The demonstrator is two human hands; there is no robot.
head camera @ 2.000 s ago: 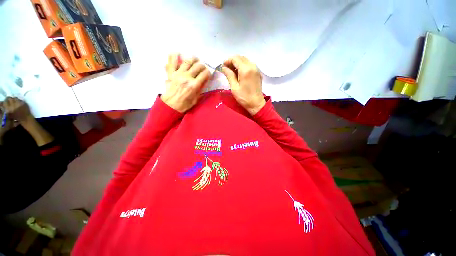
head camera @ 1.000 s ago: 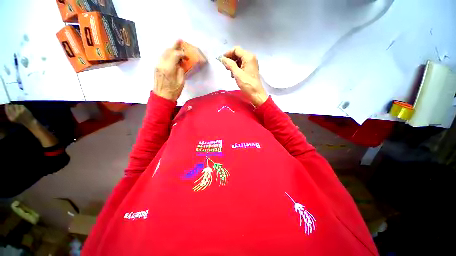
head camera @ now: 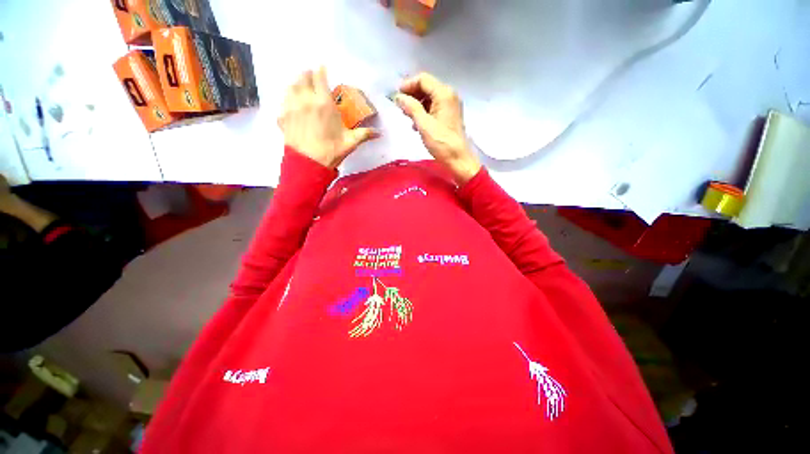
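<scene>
An orange-ended retail box [head camera: 353, 105] lies on the white table in front of me, partly hidden by my left hand. My left hand [head camera: 318, 122] is against the box's left side with its thumb stretched out below it; whether it grips the box is unclear. My right hand [head camera: 432, 117] is just right of the box, its thumb and index finger pinched on a small dark piece [head camera: 393, 97]. Several retail boxes [head camera: 185, 71] with orange ends and dark printed sides are grouped at the upper left.
Another orange box [head camera: 414, 14] is at the top edge. A yellow tape roll [head camera: 723, 199] lies beside a pale notebook [head camera: 774, 173] at the right. A grey curved strip [head camera: 568, 135] runs over the white table [head camera: 533, 80]. Another person's arm [head camera: 25, 211] is at the left edge.
The small orange box has come into view at my left hand, which has since spread its thumb. My right hand has moved away from my left. The other person's hand has moved left, mostly out of view.
</scene>
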